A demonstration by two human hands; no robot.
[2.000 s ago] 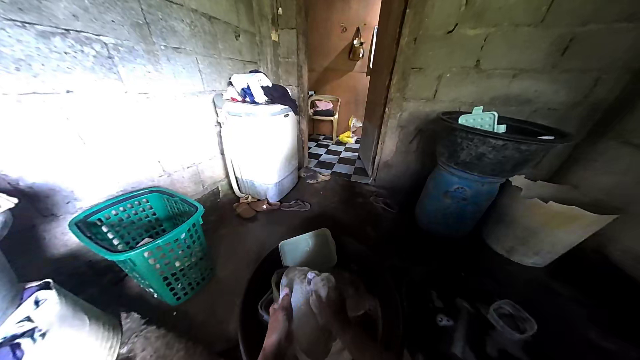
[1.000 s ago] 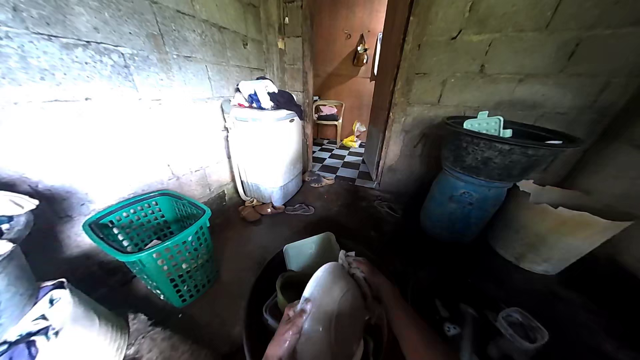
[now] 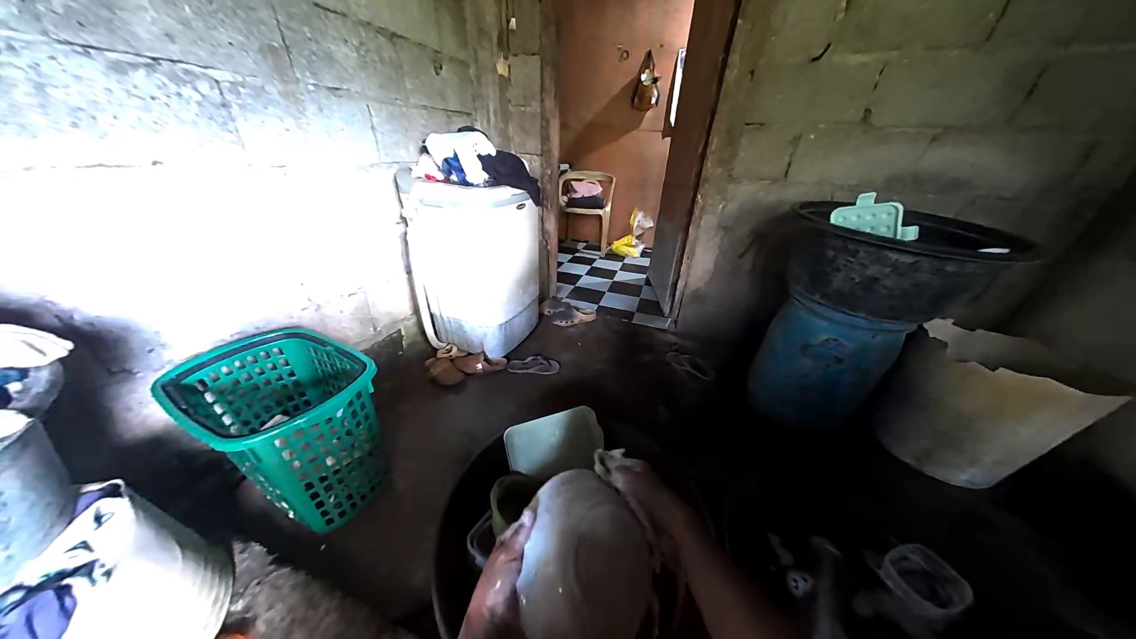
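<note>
My left hand [image 3: 508, 568] grips the left edge of a pale, wet, rounded vessel [image 3: 586, 550], probably a bowl or pot, held over a dark round basin [image 3: 446, 532]. At the vessel's upper right edge, my right hand [image 3: 641, 490] holds a small scrubbing cloth or sponge [image 3: 609, 461] against it. Behind the vessel a pale rectangular plastic container [image 3: 555, 441] leans in the basin. An olive-green cup or bowl [image 3: 510, 499] lies just left of the vessel, partly hidden. Shadow hides the basin's right side.
A green laundry basket [image 3: 311, 444] stands left, near buckets with cloth [image 3: 169, 559]. Clothes lie on a white washing machine [image 3: 475, 266]. Footwear [image 3: 461, 364] lies before it. Right are a blue drum [image 3: 825, 355] under a black tub [image 3: 887, 275], a broken pale container [image 3: 985, 417] and a clear tub [image 3: 926, 581].
Two seconds ago both hands were close together on a whitish item; since then they have moved apart, with the rounded vessel between them. The right hand is now at its upper right edge.
</note>
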